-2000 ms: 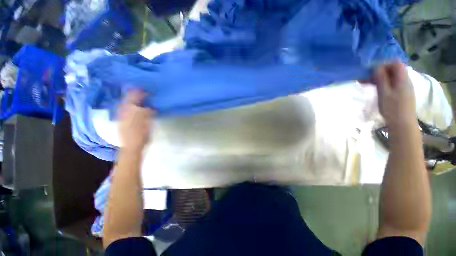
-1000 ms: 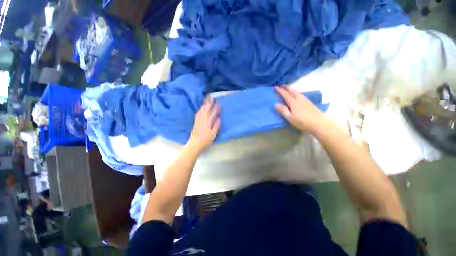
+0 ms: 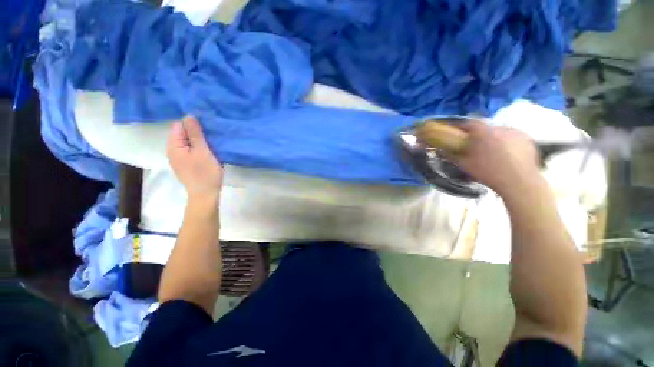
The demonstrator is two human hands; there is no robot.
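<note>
A blue sleeve [image 3: 308, 140] lies flat and lengthwise on the off-white pressing board [image 3: 287, 208]. The rest of the shirt [image 3: 237, 68] is bunched at its left. My left hand [image 3: 192, 159] pinches the sleeve's near left edge. My right hand [image 3: 498, 154] is closed round the tan handle of the silver steam iron [image 3: 448, 175]. The iron is over the sleeve's right end, its tip towards the left; it is slightly blurred, and whether it touches the cloth is hard to tell. The right end of the sleeve is hidden under it.
A pile of crumpled darker-blue shirts [image 3: 430, 50] lies along the far side. Lighter-blue garments [image 3: 57, 122] hang round the board's left end. A white label with a yellow strip [image 3: 154, 248] is below the board. A hose runs right from the iron. A brown carton edge stands left.
My right hand has left the sleeve, taken hold of the iron and brought it from the right over the sleeve's end. My left hand has moved left along the sleeve and grips its edge.
</note>
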